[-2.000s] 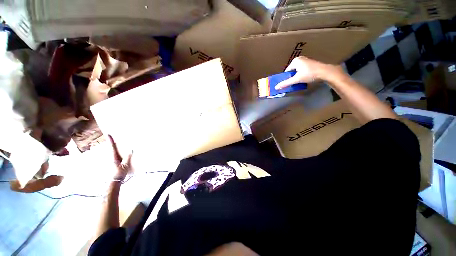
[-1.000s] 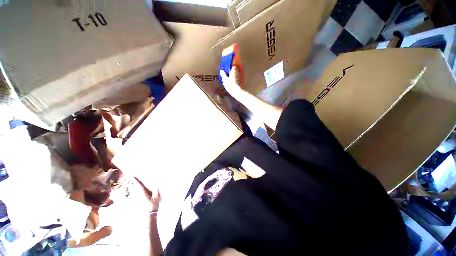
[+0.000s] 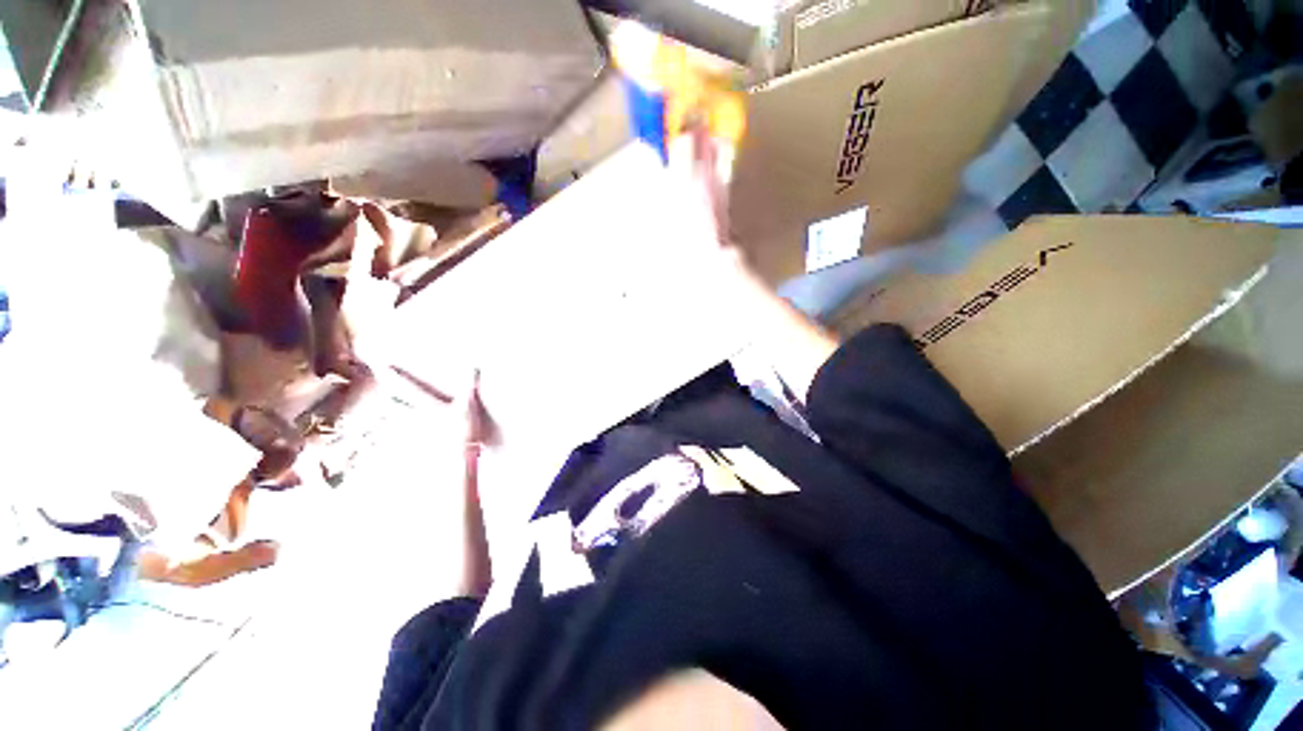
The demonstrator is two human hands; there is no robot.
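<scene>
A closed carton (image 3: 586,293), over-bright and nearly white, lies tilted in front of my chest. My left hand (image 3: 479,414) is at the carton's lower left side, with fingers spread along it; glare hides the exact contact. My right hand (image 3: 700,164) is raised at the carton's far upper corner. It is shut on the blue-and-orange hand tool (image 3: 683,107), which is blurred. Whether the tool touches the carton cannot be told.
VEGER cartons stand upright behind (image 3: 915,136). An open VEGER carton (image 3: 1129,300) is at right. A large brown carton (image 3: 386,86) is at the upper left. Crumpled kraft paper (image 3: 322,386) and a red item (image 3: 272,271) lie at left. Checkered flooring (image 3: 1143,93) shows at upper right.
My right hand with the tool first moved left toward the carton's far end, then rose slightly and shifted right. The carton is turned differently, and the camera view has shifted.
</scene>
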